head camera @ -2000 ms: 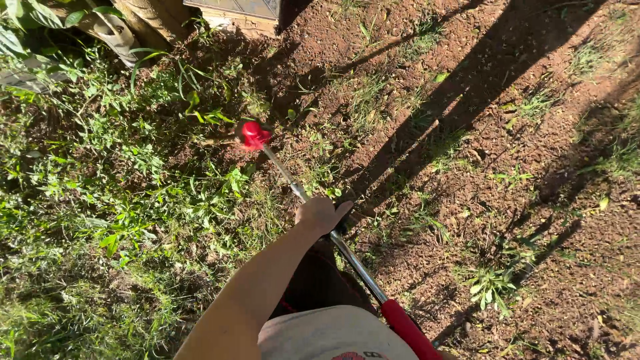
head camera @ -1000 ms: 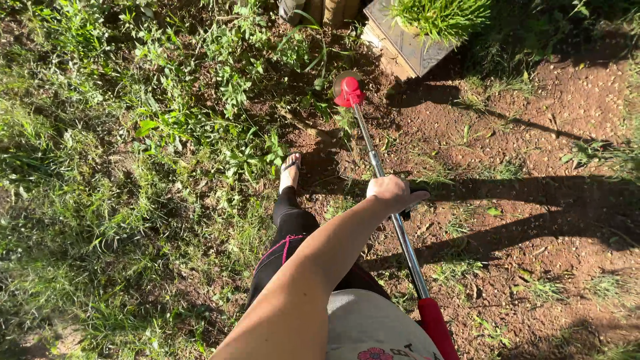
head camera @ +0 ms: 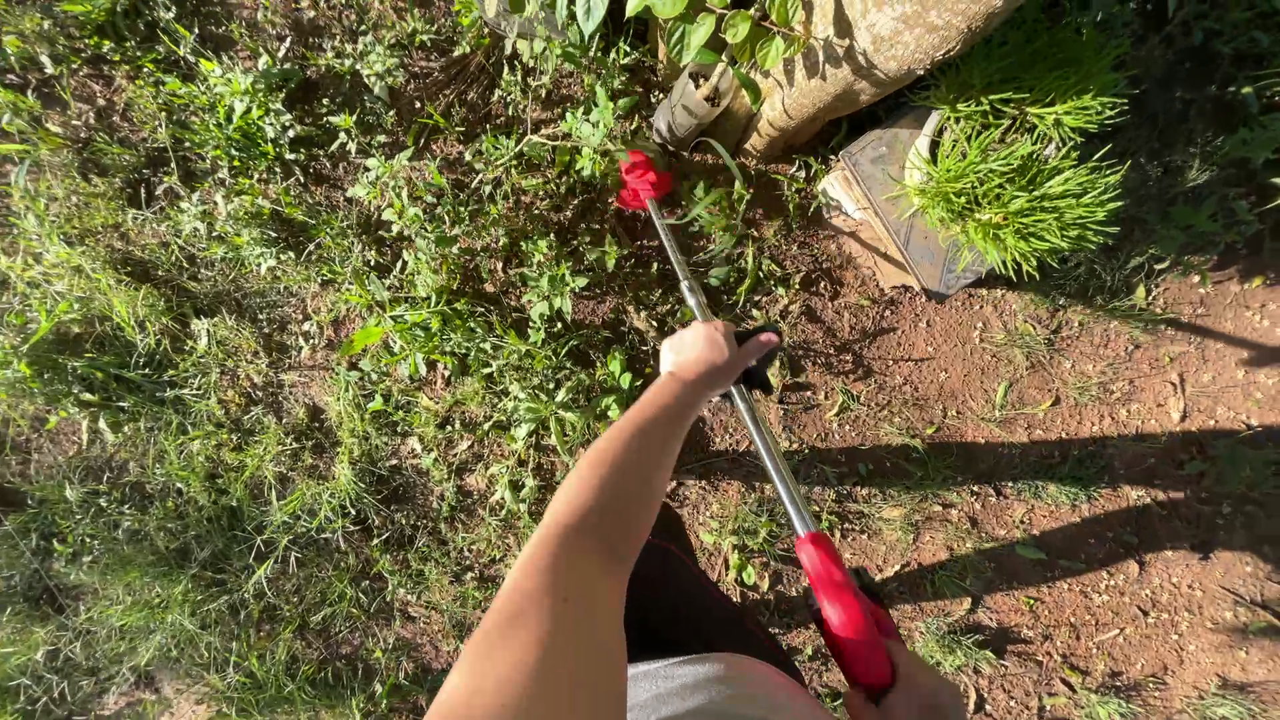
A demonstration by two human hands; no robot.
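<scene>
A string trimmer with a metal shaft (head camera: 770, 450) runs from the lower right up to its red head (head camera: 642, 181), which is over low weeds near a tree base. My left hand (head camera: 708, 356) is closed around the black front handle (head camera: 758, 360), midway along the shaft, its thumb pointing right. At the bottom edge my right hand (head camera: 915, 690) grips the red rear housing (head camera: 845, 620); part of that hand is cut off by the frame. The cutting part under the head cannot be made out.
A tree trunk (head camera: 850, 60) rises at the top, beside a grey plant bag (head camera: 692, 105). Right of it, a potted grassy plant (head camera: 1020, 195) sits on a dark slab (head camera: 885, 190). Weeds and grass (head camera: 250, 400) cover the left; reddish soil (head camera: 1080, 400) with long shadows lies right.
The view has shifted, bringing the trunk and potted plant further in. The trimmer's head is now close to the grey plant bag. My left hand has kept its hold; my right hand has come into view.
</scene>
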